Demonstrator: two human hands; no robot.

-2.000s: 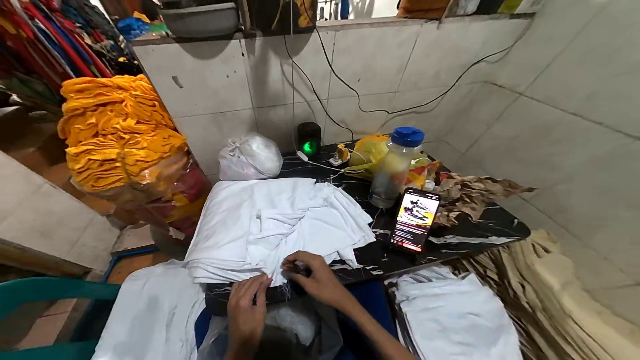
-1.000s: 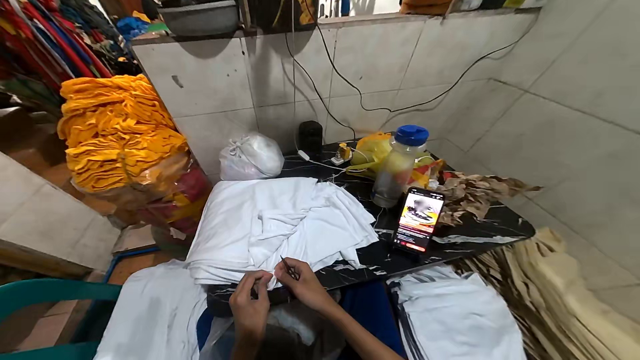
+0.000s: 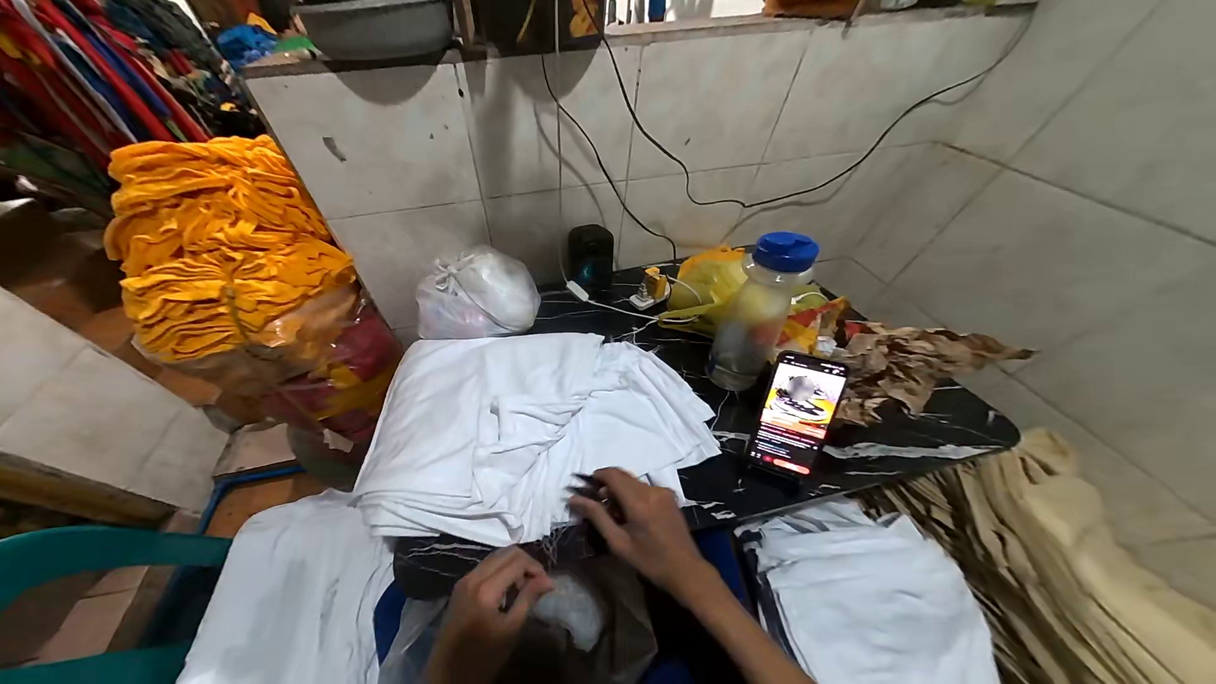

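A stack of folded white fabric (image 3: 475,418) lies on a black marble-patterned table, with loose threads at its front edge. My right hand (image 3: 636,522) is at the stack's front edge, its fingers around a small dark pointed tool (image 3: 589,486), whose exact kind I cannot tell. Below the table's front edge, my left hand (image 3: 499,598) is curled, thumb and forefinger close together; a small dark thing shows between its fingers, too unclear to name. Beneath the hands is a clear plastic bag (image 3: 570,608) with whitish contents.
A lit phone (image 3: 798,413) leans by a blue-capped bottle (image 3: 750,323), near crumpled brown paper (image 3: 912,366). A knotted white bag (image 3: 480,293) and a black speaker-like device (image 3: 591,258) stand behind the stack. White cloth (image 3: 864,589) lies right, orange cloth bundles (image 3: 228,256) left, beside a green chair (image 3: 114,546).
My hands, close together at the fabric's front edge a second ago, are now apart. The left is lower, and the right is over the edge with the dark tool. The green light on the speaker-like device has gone out.
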